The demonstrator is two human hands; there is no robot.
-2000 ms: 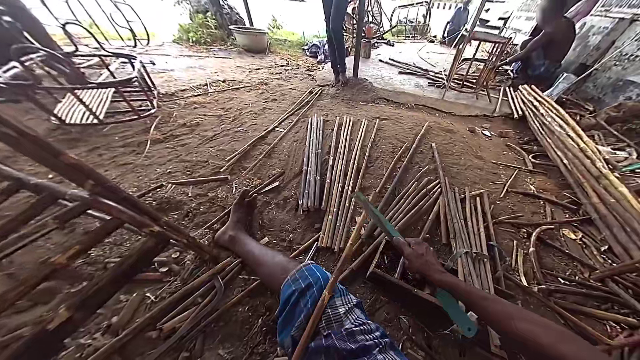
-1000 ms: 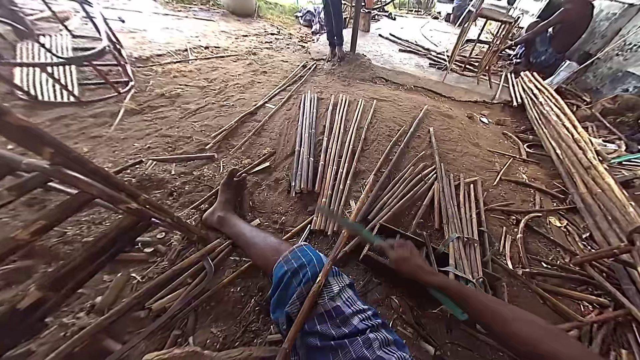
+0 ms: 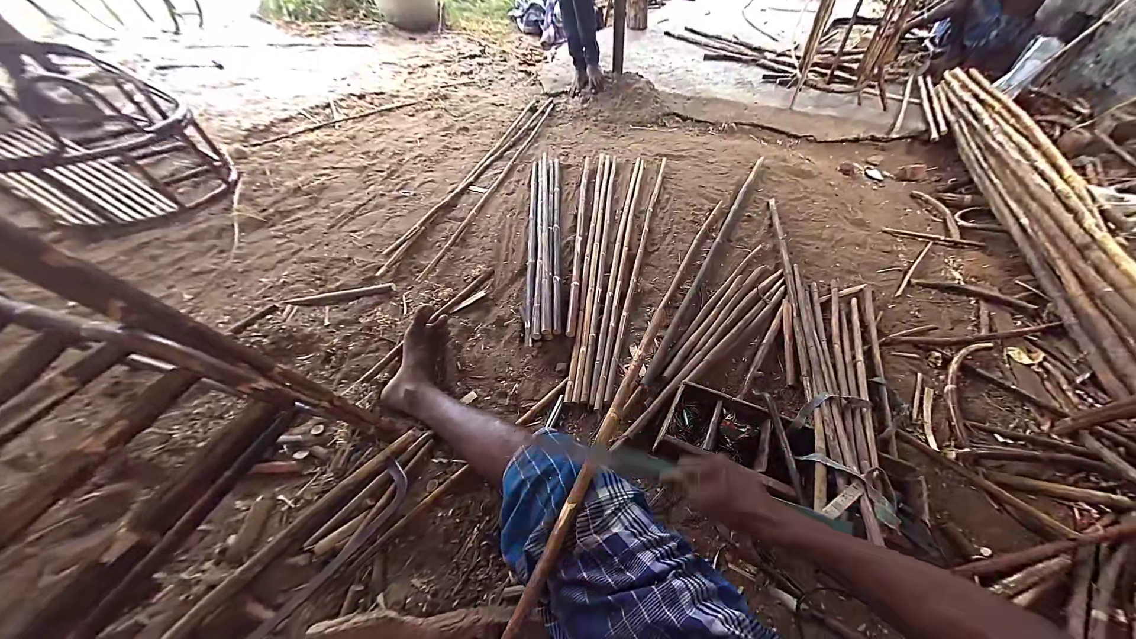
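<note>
My right hand (image 3: 723, 488) grips a long, flat green tool (image 3: 635, 463), blurred, whose front part crosses a cane pole (image 3: 641, 359). This pole slants from the ground over my knee, which a blue checked cloth (image 3: 612, 550) covers. Whether the tool touches the pole is unclear. My left hand is out of view. Beyond my knee lie short cut canes, a grey-looking group (image 3: 543, 253) beside a browner one (image 3: 608, 275). Right of the pole, more canes lie near a divided wooden box (image 3: 679, 441), and a bundle (image 3: 843, 390) has strips around it.
A slatted wooden or cane frame (image 3: 133, 311) stands close at left, a cane chair frame (image 3: 169, 133) behind it. Long poles (image 3: 1038, 204) lie at right among offcuts. One person's legs (image 3: 581, 40) stand ahead; another person (image 3: 985, 35) is at upper right.
The green tool, tilted steeply two seconds ago, now lies flatter across the pole over my knee. My right hand stays around it. The view has tipped down somewhat.
</note>
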